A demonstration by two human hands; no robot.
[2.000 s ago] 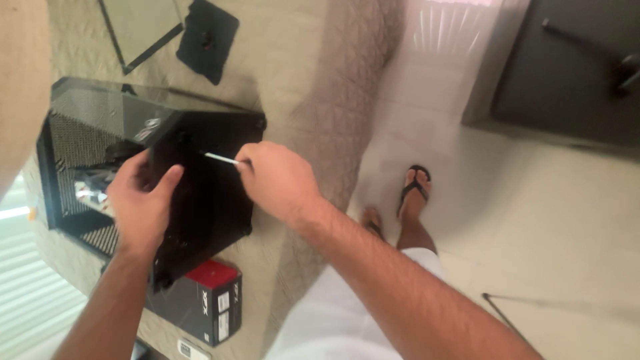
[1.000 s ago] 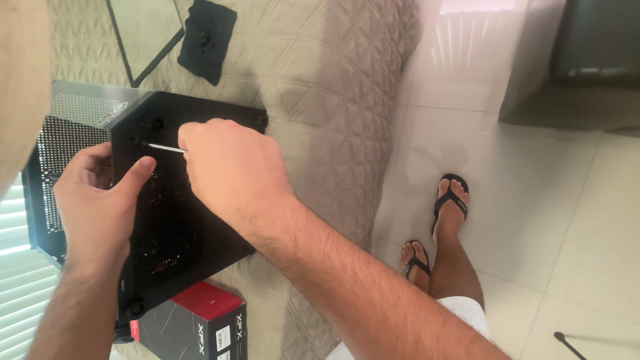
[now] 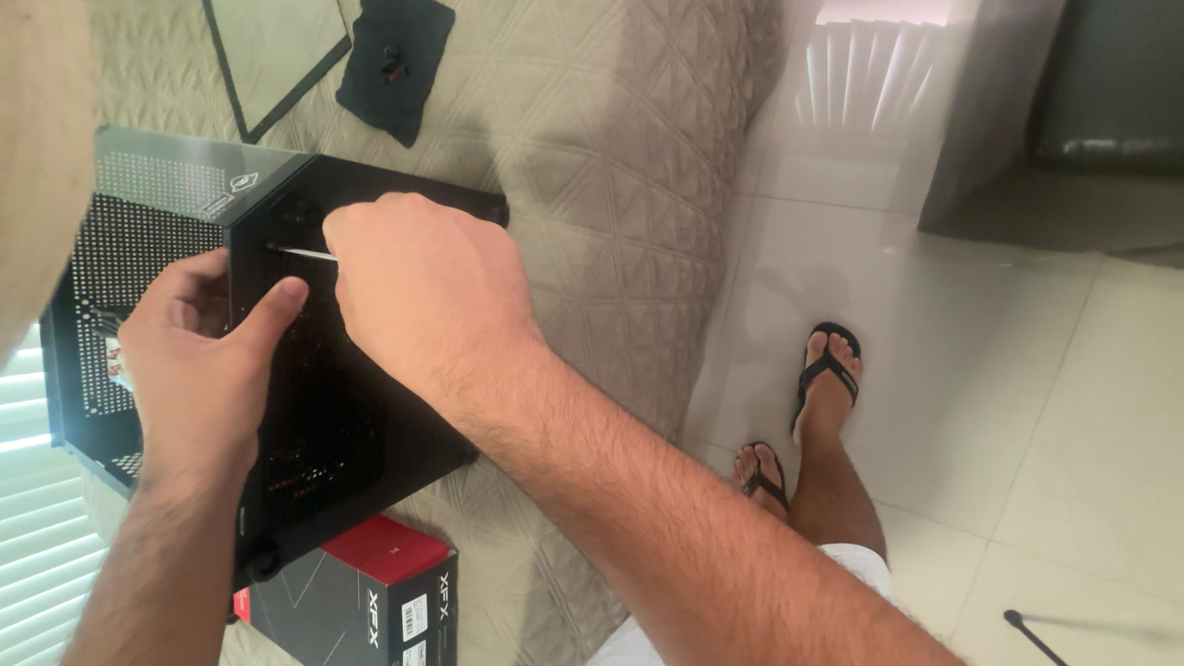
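Observation:
A black computer case [image 3: 370, 407] with perforated mesh rests on a quilted bedspread. My left hand [image 3: 208, 351] grips the edge of its dark face, thumb on that face and fingers wrapped behind the edge. My right hand [image 3: 430, 287] is closed around a screwdriver, whose handle is hidden in the fist. The thin metal shaft of the screwdriver [image 3: 310, 253] points left, with its tip at the dark face near the upper corner, above my left thumb. Whether the tip sits in a screw is too small to tell.
An XFX box [image 3: 324, 601] in black and red stands beside the case. Beyond it lie a dark-framed panel [image 3: 277, 55] and a black cloth [image 3: 398, 69] with small items on it. Window blinds [image 3: 46, 555] are at the left, dark furniture [image 3: 990, 120] at the upper right.
Both hands remain at the case, the left on its edge and the right with the screwdriver at the dark face. The view has shifted.

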